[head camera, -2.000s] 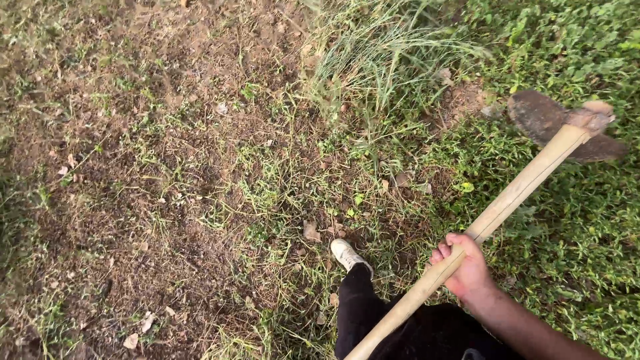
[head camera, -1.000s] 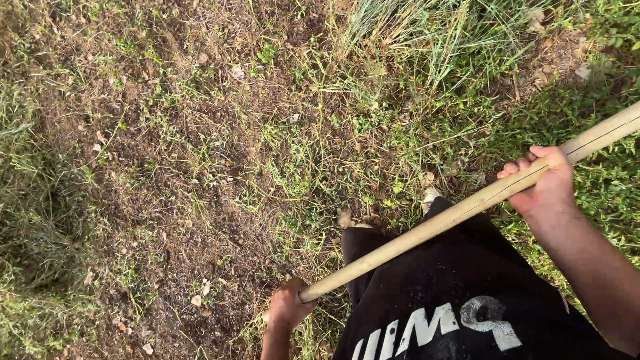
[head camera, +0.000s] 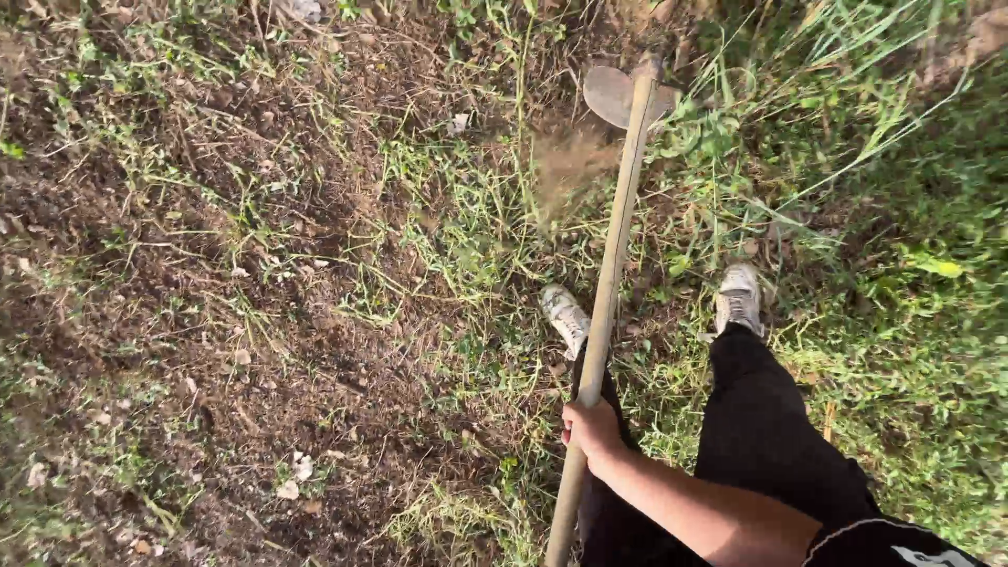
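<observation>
My right hand (head camera: 592, 429) is closed around the wooden handle of a hoe (head camera: 610, 276), below the handle's middle. From the bottom edge the handle runs up and slightly right to a broad, rounded metal blade (head camera: 610, 96), which is at the ground among weeds. A brown blur of loose soil or dust (head camera: 575, 165) shows just below the blade, left of the handle. My left hand is out of view; the handle's lower end is cut off by the frame.
My two white shoes (head camera: 739, 299) stand apart on weedy ground, one on each side of the handle's line. Tall grass (head camera: 827, 102) grows at the upper right, low green plants (head camera: 945, 339) at the right. Brown soil with dry leaves (head camera: 288, 489) lies to the left.
The hoe, held across my body by both hands a second ago, now points away from me with its blade down at the ground. My left hand has gone out of view.
</observation>
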